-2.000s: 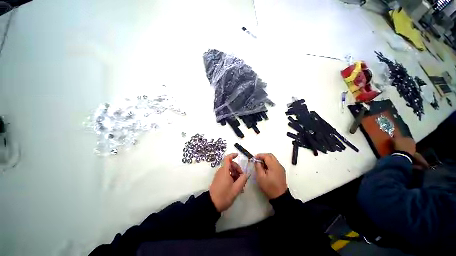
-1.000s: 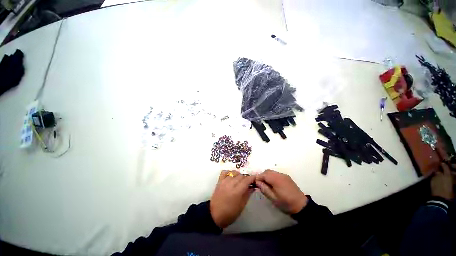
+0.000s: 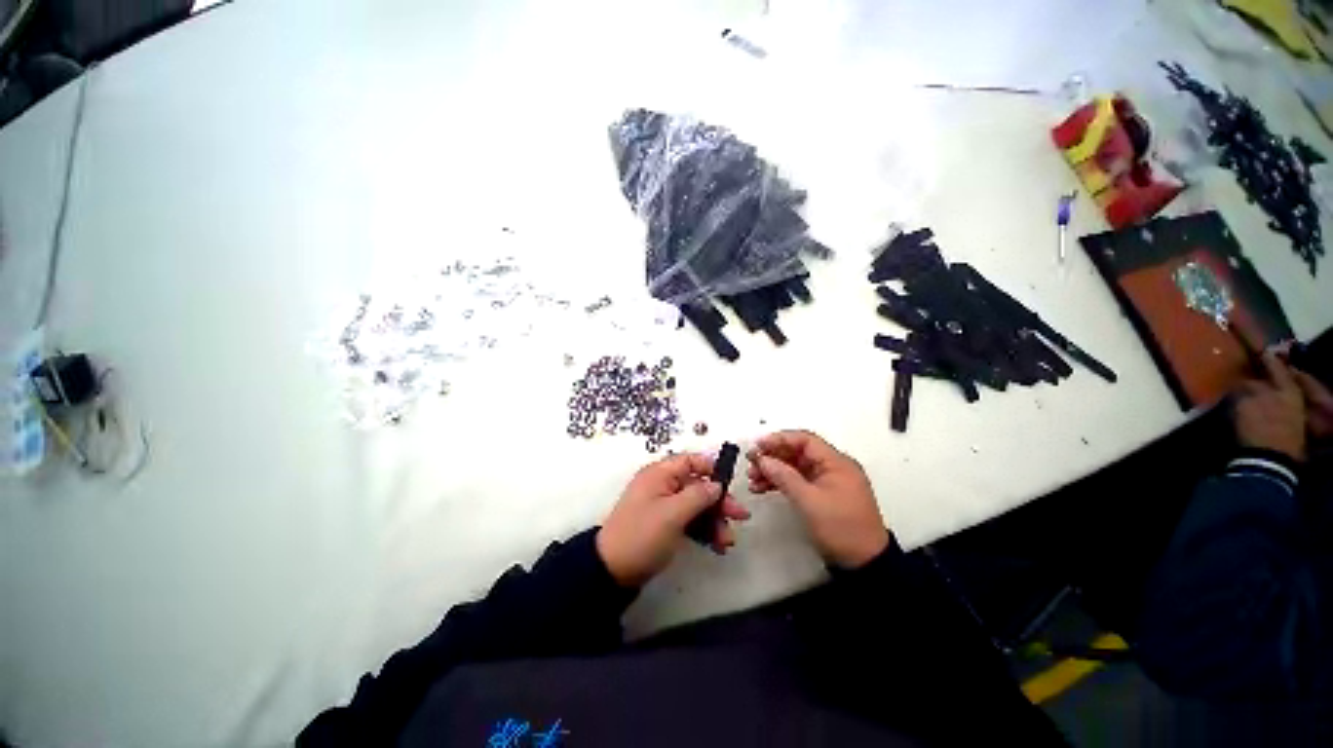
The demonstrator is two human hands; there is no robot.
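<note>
My left hand (image 3: 665,514) is shut on a short black fabric tab (image 3: 722,471), held upright between thumb and fingers. My right hand (image 3: 819,494) is just right of the tab, apart from it, with thumb and forefinger pinched; whether a tiny part is between them cannot be told. A heap of dark shiny metal rings (image 3: 621,401) lies just ahead of my left hand. Paler silvery-clear parts (image 3: 417,333) are scattered farther left. A crumpled clear bag of black strips (image 3: 712,205) lies ahead, strips poking out. A loose pile of black tabs (image 3: 965,325) lies to its right.
A neighbour's hand (image 3: 1272,412) is at a brown-orange board (image 3: 1191,322) on the right. A red and yellow packet (image 3: 1118,158), a pen (image 3: 1064,228) and a dark pile (image 3: 1254,158) lie beyond. A black adapter (image 3: 66,382) is far left.
My hands, close together over the work a second ago, are now slightly apart, with the black tab showing upright in my left hand. The whole view has shifted between frames.
</note>
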